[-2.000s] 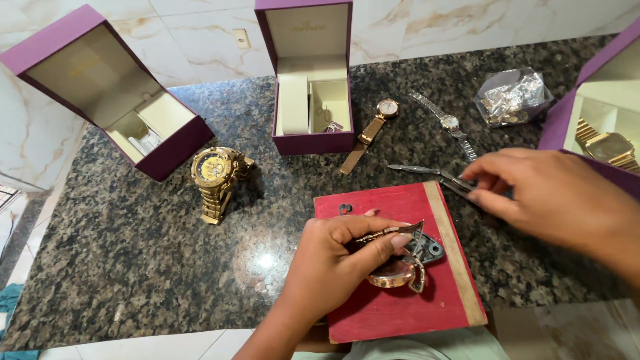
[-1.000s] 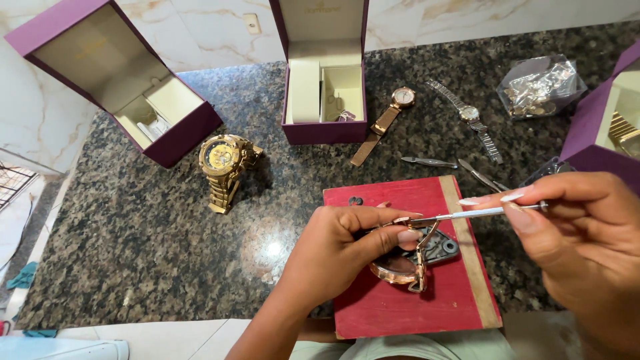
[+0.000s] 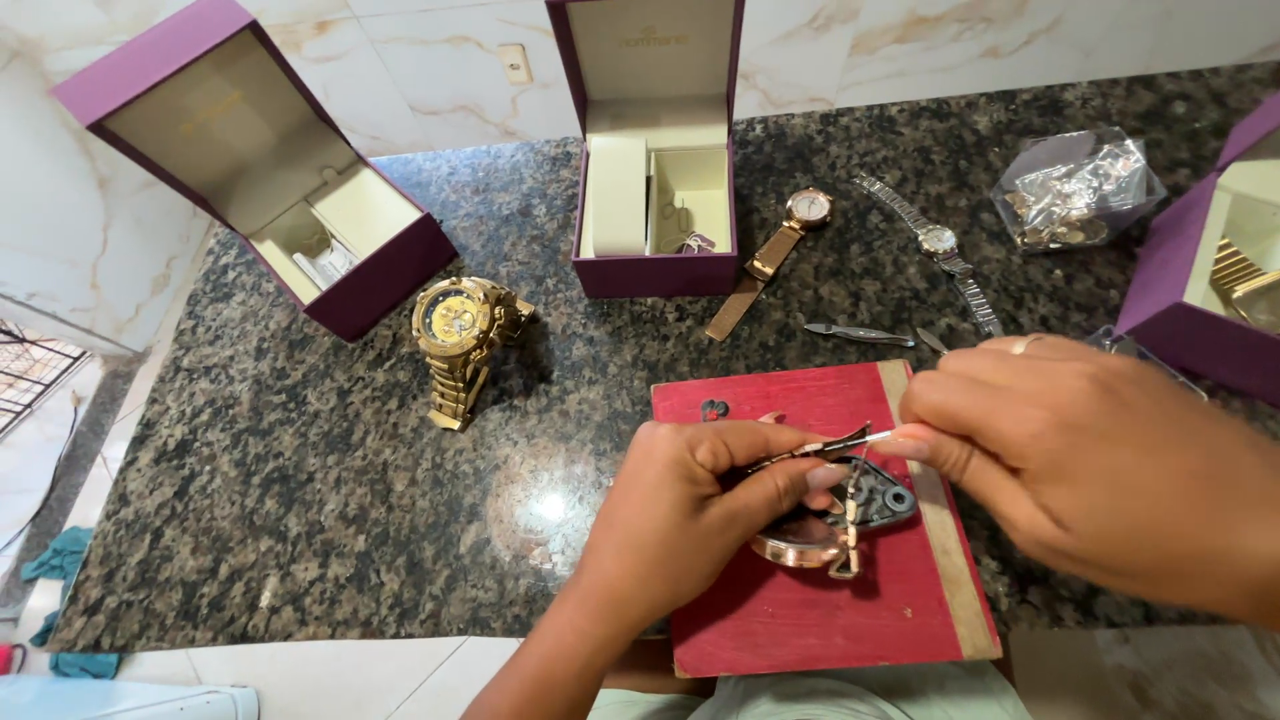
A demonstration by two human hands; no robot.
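Observation:
A rose-gold wristwatch [image 3: 800, 545] is held above a red hardcover book [image 3: 780, 625] near the counter's front edge. My left hand [image 3: 710, 490] pinches part of its metal bracelet between thumb and fingers; another length of bracelet hangs down beside the case. My right hand [image 3: 1040, 450] grips a thin metal tool [image 3: 878, 437], whose tip meets the pinched bracelet; the fist hides its handle. Under the watch lies a dark grey holder [image 3: 895, 503] with a round hole, partly covered by my left hand and the bracelet. A small black piece [image 3: 714, 409] rests on the book's upper left.
A large gold watch [image 3: 455, 330] stands left, by an open purple box [image 3: 385, 285]. Behind are another open box [image 3: 655, 277], a mesh-band watch [image 3: 785, 250], a silver watch [image 3: 938, 243] and a plastic bag of small metal parts [image 3: 1078, 195]. Tweezers [image 3: 860, 334] lie beyond the book. Right is a third box [image 3: 1160, 290].
My right hand first reached toward the tools beyond the book, then held a slim screwdriver-like tool at the bracelet. Now its fist is closed around the tool. My left hand has kept its hold.

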